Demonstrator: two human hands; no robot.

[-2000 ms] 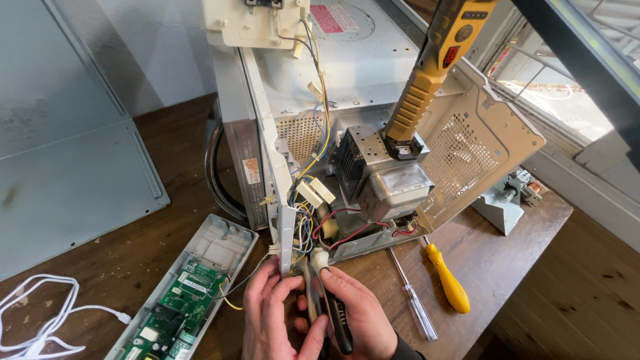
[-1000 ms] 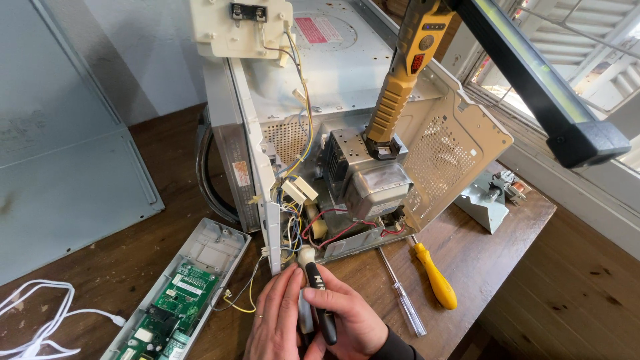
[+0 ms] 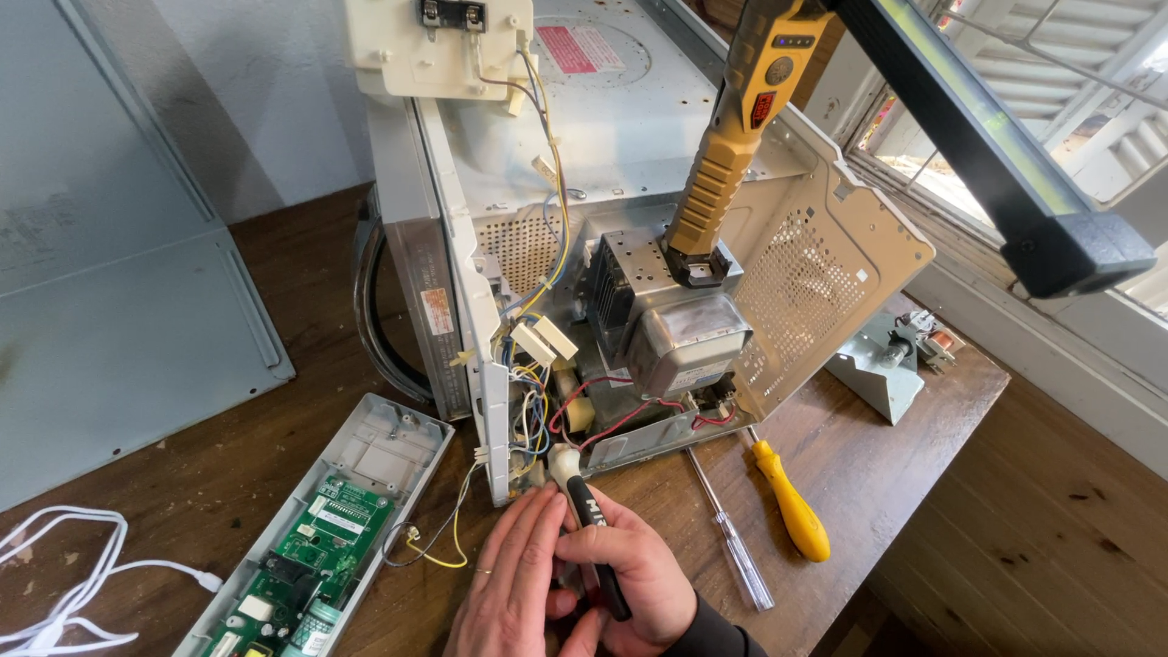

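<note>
My right hand [image 3: 630,566] is closed around a hand tool with black-and-white handles [image 3: 589,511], its head at the lower front corner of an opened microwave oven [image 3: 497,429]. My left hand [image 3: 516,575] lies against the tool and my right hand; its fingertips are partly hidden, so its hold is unclear. Just above the tool are bundled wires [image 3: 529,411] with white connectors [image 3: 545,340] and red leads [image 3: 616,420]. A magnetron [image 3: 689,342] sits inside the oven, and a yellow work light [image 3: 712,182] stands on its metal housing.
A grey control panel with a green circuit board [image 3: 338,520] lies at left, near a white cable [image 3: 68,602]. A clear-handled screwdriver [image 3: 744,566] and a yellow-handled screwdriver [image 3: 792,506] lie right of my hands. A metal bracket [image 3: 881,365] is at the table's right; a sheet-metal cover [image 3: 137,347] stands at left.
Two seconds ago the tool's handles were spread between my hands; now they look closer together, and my left hand lies flatter along them. The view has shifted slightly.
</note>
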